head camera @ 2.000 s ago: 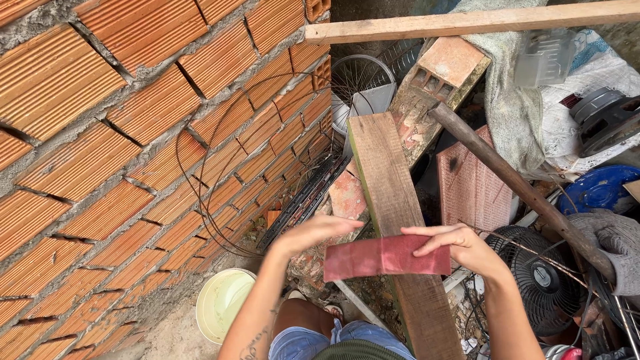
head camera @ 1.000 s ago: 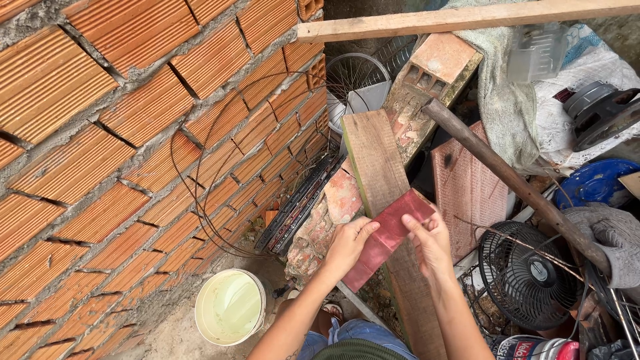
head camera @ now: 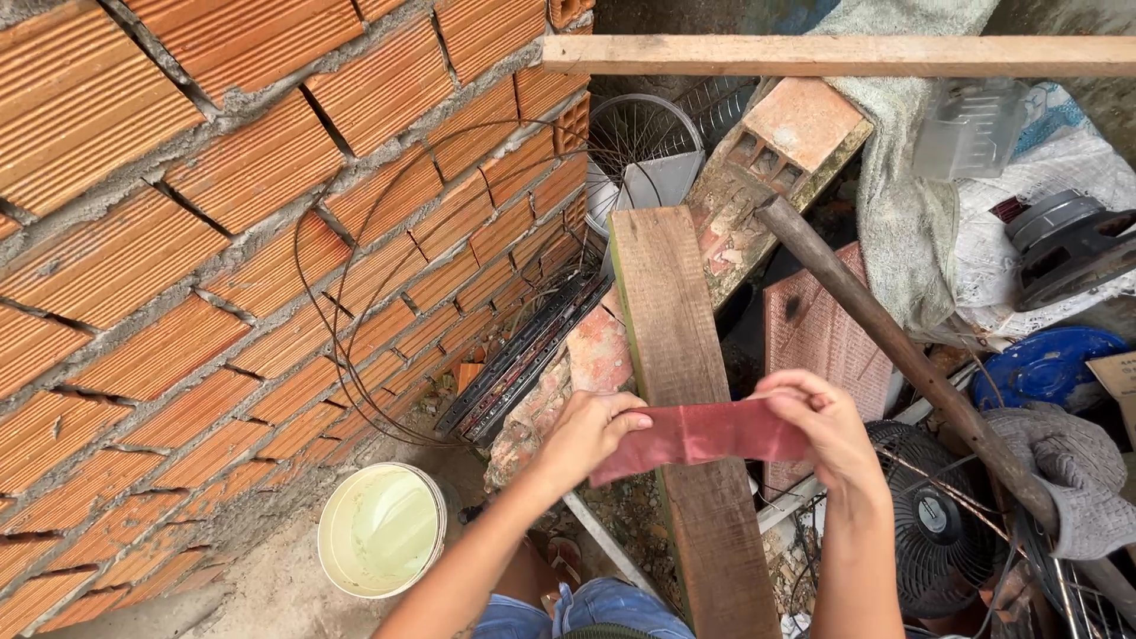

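A dark red rectangular strip (head camera: 701, 433), perhaps sandpaper or cloth, is stretched between both hands above a long wooden plank (head camera: 679, 328). My left hand (head camera: 590, 435) pinches its left part between thumb and fingers, and the left end hangs lower. At the right end, my right hand (head camera: 816, 417) grips it with thumb and fingers. The plank runs from the middle of the view down to the bottom edge, passing beneath the strip. What lies directly under the strip is hidden.
An unplastered hollow-brick wall (head camera: 222, 284) fills the left, with a pale bucket (head camera: 383, 530) near its foot. A wooden batten (head camera: 834, 55) crosses the top. On the right are a round pole (head camera: 914, 364), a black fan (head camera: 936, 515), a loudspeaker (head camera: 1065, 248) and a blue lid (head camera: 1043, 368).
The strip was slanted up to the right one second ago and lies nearly level now. My hands have moved farther apart, my left hand shifting to the strip's left part.
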